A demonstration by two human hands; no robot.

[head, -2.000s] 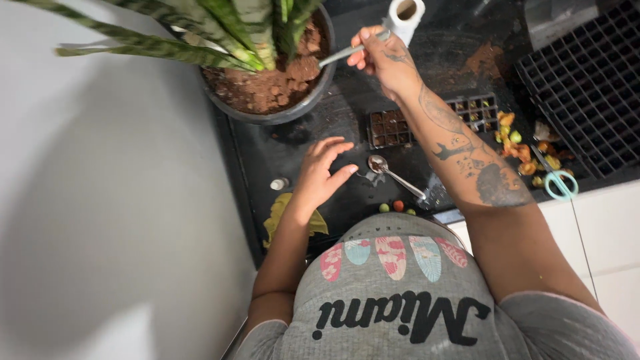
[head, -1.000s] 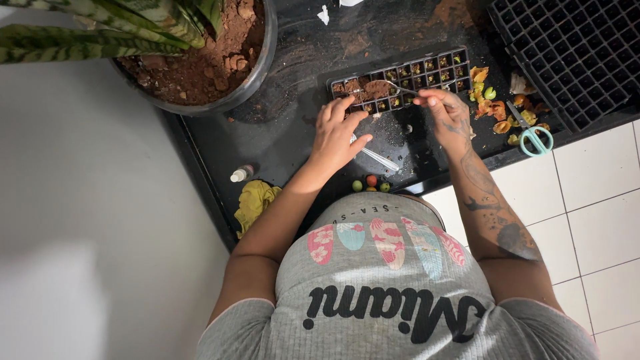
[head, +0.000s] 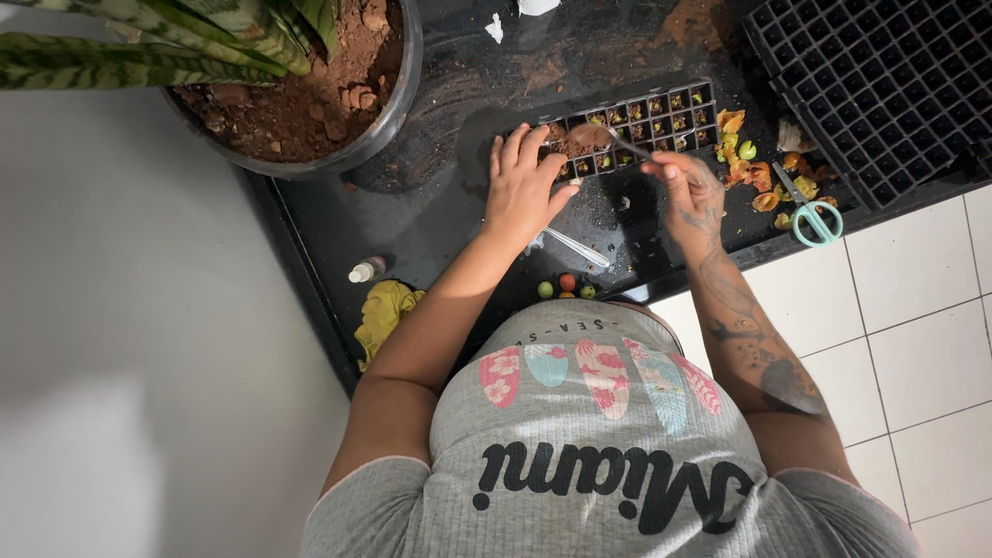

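Note:
My right hand (head: 692,194) grips the handle of a metal spoon (head: 629,144), whose bowl lies over reddish-brown soil (head: 572,142) at the left part of a black seedling tray (head: 706,116). Small green bits and dark soil sit in many of the tray's cells. My left hand (head: 521,182) rests at the tray's left end with its fingers spread, the fingertips on or beside the edge and the soil; whether it presses the tray cannot be seen. A second metal spoon (head: 577,248) lies just below, its bowl end hidden by my left hand.
A potted snake plant (head: 411,85) stands upper left, stacked black cell trays (head: 868,101) upper right. Teal-handled scissors (head: 818,225) lie by orange and yellow peels (head: 759,174). Near the front edge are small round fruits (head: 567,282), a yellow cloth (head: 385,314) and a small bottle (head: 367,269).
The spoon in my right hand has moved from the plant pot to the seedling tray, where reddish soil now lies on the left cells. My left hand has come to the tray's left end.

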